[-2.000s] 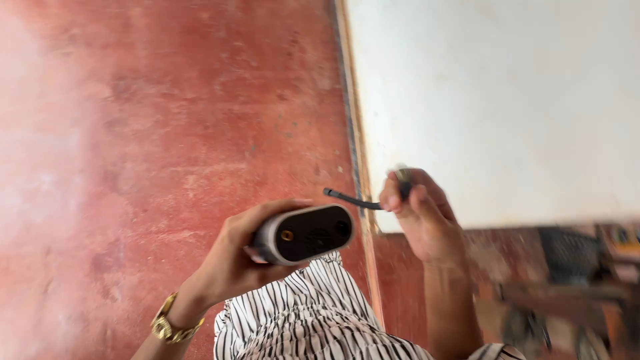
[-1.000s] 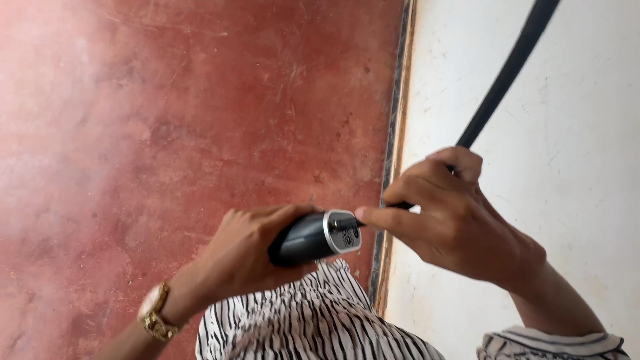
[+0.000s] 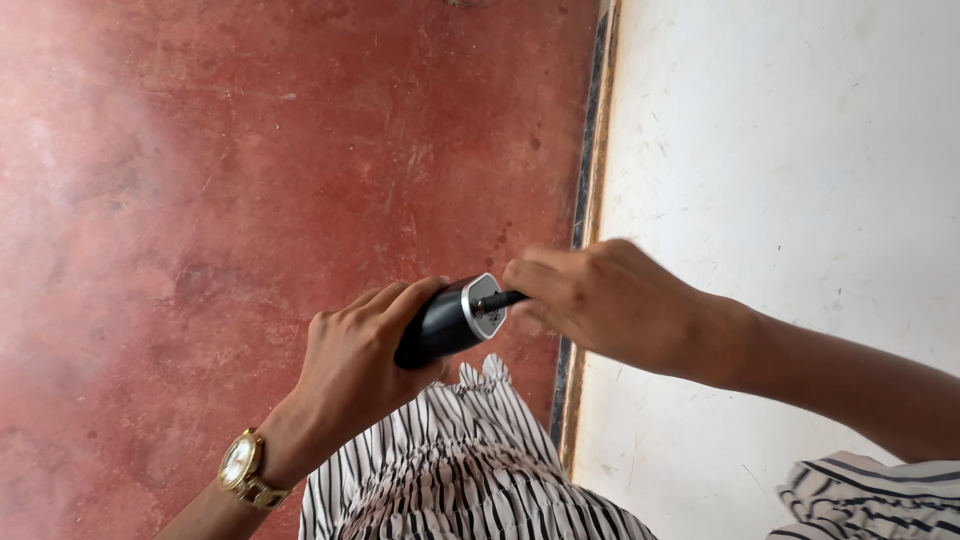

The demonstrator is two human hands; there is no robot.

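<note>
My left hand [image 3: 367,349], with a gold watch at its wrist, grips a black handheld device [image 3: 439,328] that has a silver-rimmed, flat end face. That face is turned to the right and carries a small brass-coloured connector and a printed code. A black, rod-like part [image 3: 501,301], possibly an antenna, meets the connector. The fingertips of my right hand [image 3: 600,300] pinch this part at its outer end; they are slightly blurred. Whether the part is fastened to the connector cannot be told.
Behind the hands lies a worn red surface [image 3: 300,150]. A white surface [image 3: 780,187] borders it on the right, along a brown and dark edge strip [image 3: 589,187]. Striped cloth of my clothing [image 3: 465,480] shows below the hands. A small, unclear object is cut off at the top edge.
Two seconds ago my hands were apart, the black part away from the device. Now that part meets the device's end. The long dark strip above my right hand one second ago is out of view.
</note>
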